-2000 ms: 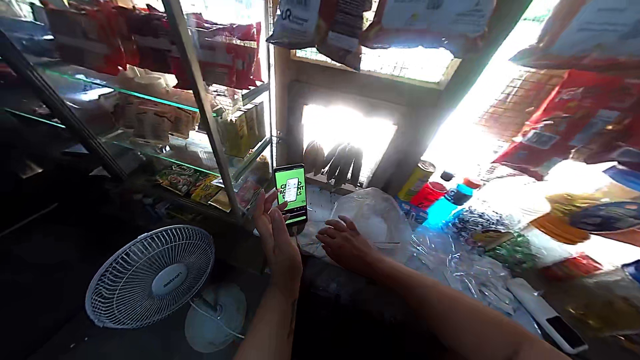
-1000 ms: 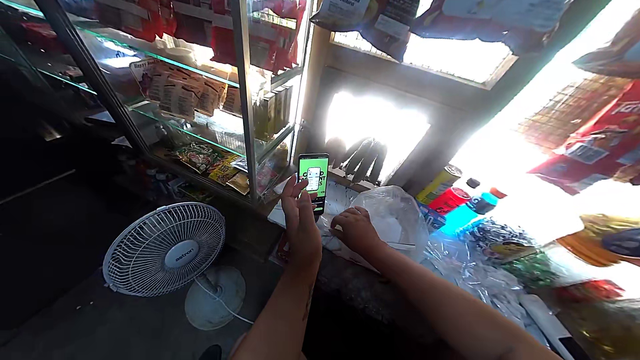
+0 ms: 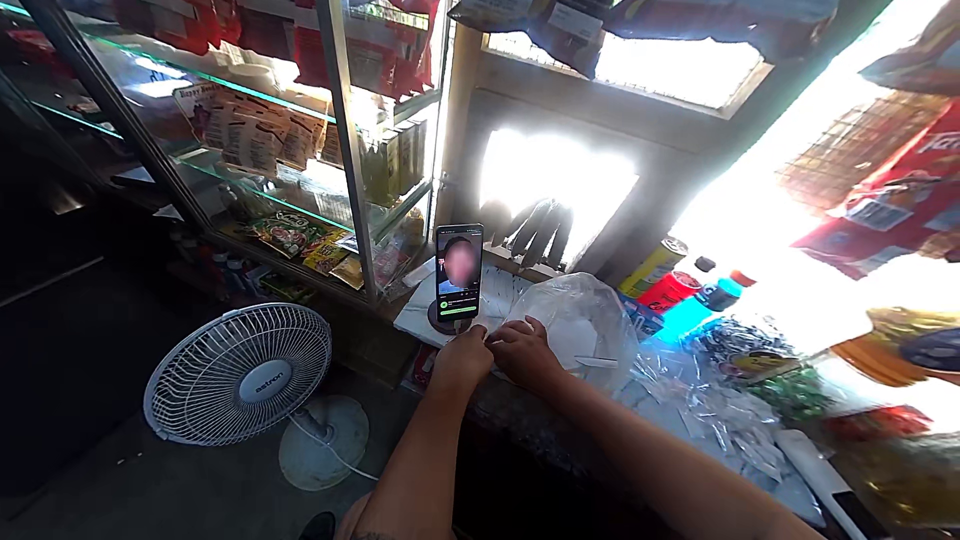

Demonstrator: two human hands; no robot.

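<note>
A smartphone (image 3: 459,274) stands upright on a round stand (image 3: 448,322) at the back left of the counter, its screen lit. Just below and in front of it is my left hand (image 3: 463,358), its fingertips close to those of my right hand (image 3: 523,352). The fingers of both hands are bent, and whether something small lies between them cannot be made out. To the right of the phone a clear plastic bag (image 3: 574,322) with white contents rests on the counter, directly behind my right hand.
A white fan (image 3: 240,375) stands on the floor at the left, below a glass display case (image 3: 351,157) with packets. Bottles (image 3: 671,292) and small clear plastic bags (image 3: 716,405) lie to the right. Packets (image 3: 892,195) hang at the upper right. Bright openings light the back wall.
My left hand has moved down from the front of the phone to below it, beside my right hand. The picture on the phone's screen has changed from green to a person.
</note>
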